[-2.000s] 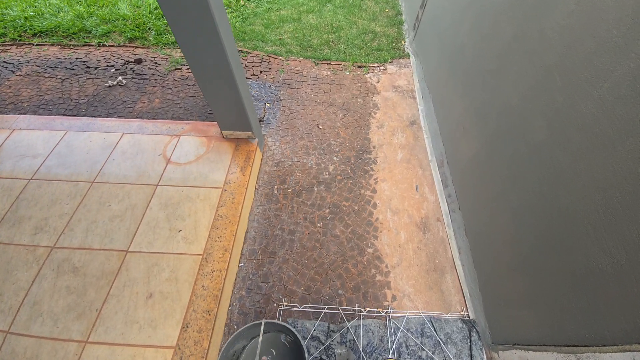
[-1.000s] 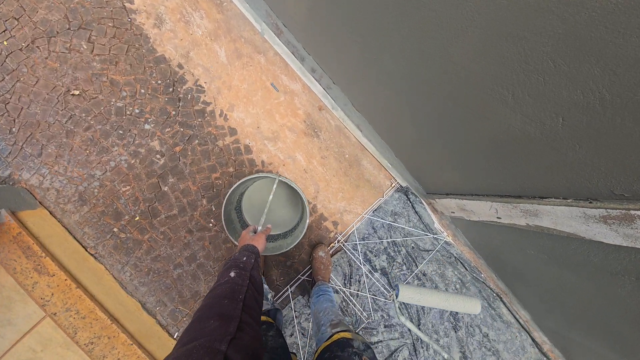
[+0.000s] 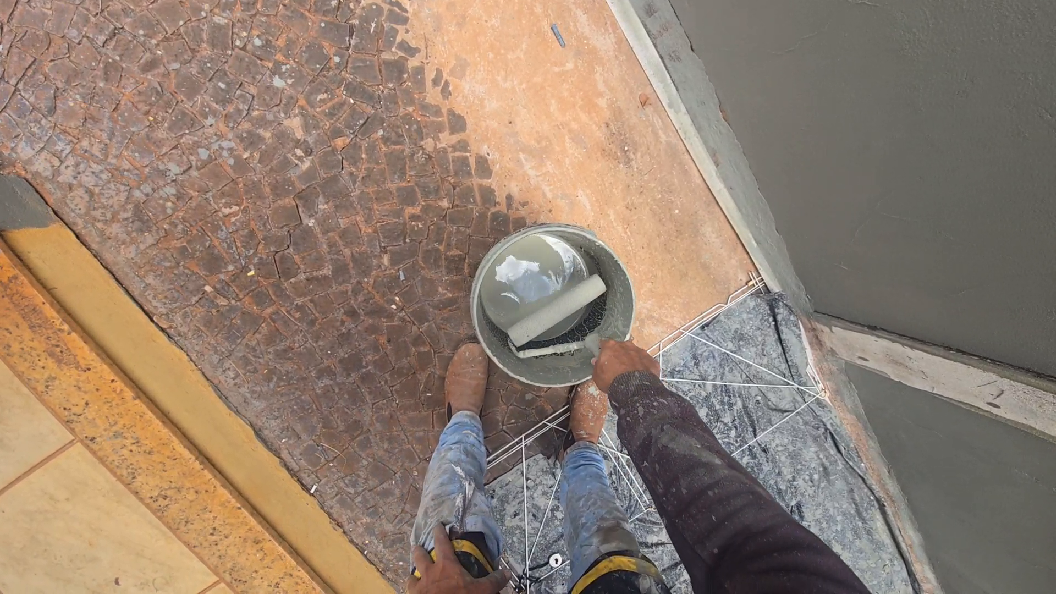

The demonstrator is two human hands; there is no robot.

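A round bucket (image 3: 620, 276) of grey-green paint stands on the stone paving just beyond my boots. Inside it a paint roller (image 3: 557, 310) lies over the dark textured ramp beside the liquid. My right hand (image 3: 620, 363), at the bucket's near right rim, is closed around the roller's handle. At the bottom of the view my left hand (image 3: 454, 569) rests on my left knee by a black and yellow knee pad (image 3: 472, 554), its fingers spread and holding nothing.
A paint-spotted dark plastic sheet (image 3: 726, 363) with white wire or cord across it lies under my right foot. Grey walls (image 3: 891, 148) rise on the right. At left runs a yellow-painted step edge (image 3: 165, 363) beside tiles (image 3: 74, 520).
The roller that lay over the sheet is now in the bucket, with my right hand on its handle. The stick seen in the bucket and the hand on it are gone from there. My left hand is at my knee.
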